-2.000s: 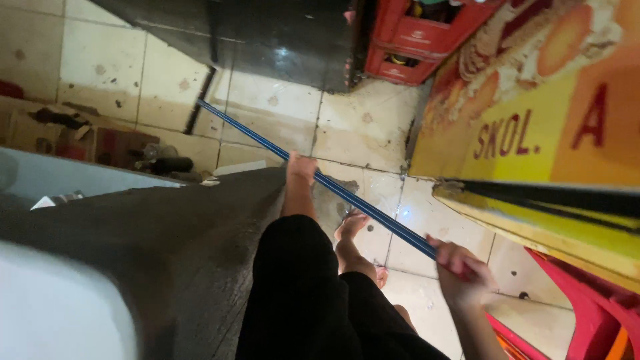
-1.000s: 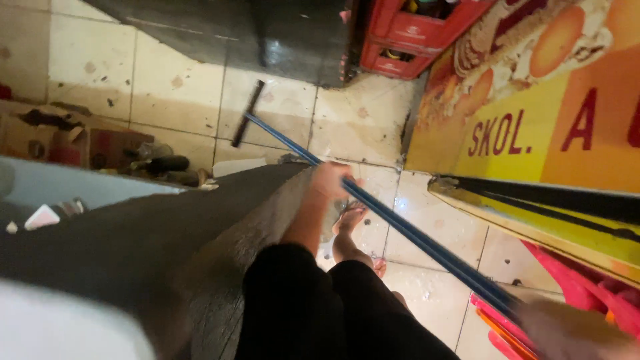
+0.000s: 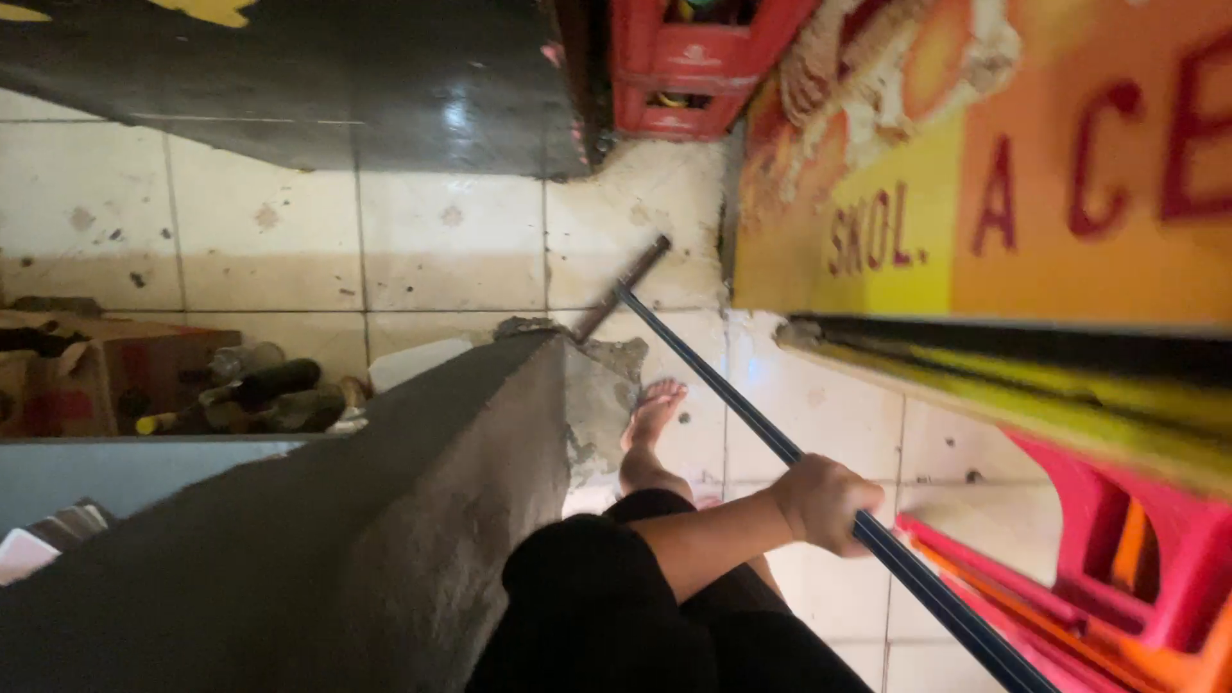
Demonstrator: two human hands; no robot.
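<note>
My left hand [image 3: 830, 504] is closed around the middle of a long dark blue pole [image 3: 712, 380], which runs from the lower right edge up to the left. At its far end a narrow dark crossbar head [image 3: 624, 287], like that of a floor squeegee, lies on the tiled floor [image 3: 452, 217] near the end of a grey wall. The near end of the pole passes out of the frame at the lower right. My right hand is out of view. A bare foot [image 3: 658, 404] stands on the floor between the wall and the pole.
A low grey wall [image 3: 385, 539] rises at the left, with glass bottles [image 3: 274, 380] and a cardboard box [image 3: 154, 366] beyond it. Red crates [image 3: 683, 58] stand at the top. An orange and yellow printed panel [image 3: 905, 221] and pink plastic furniture [image 3: 1068, 568] are at the right.
The pole and its crossbar head have been drawn back to the right, toward me. My left hand has moved right with the pole. My right hand, on the pole earlier, has left the view.
</note>
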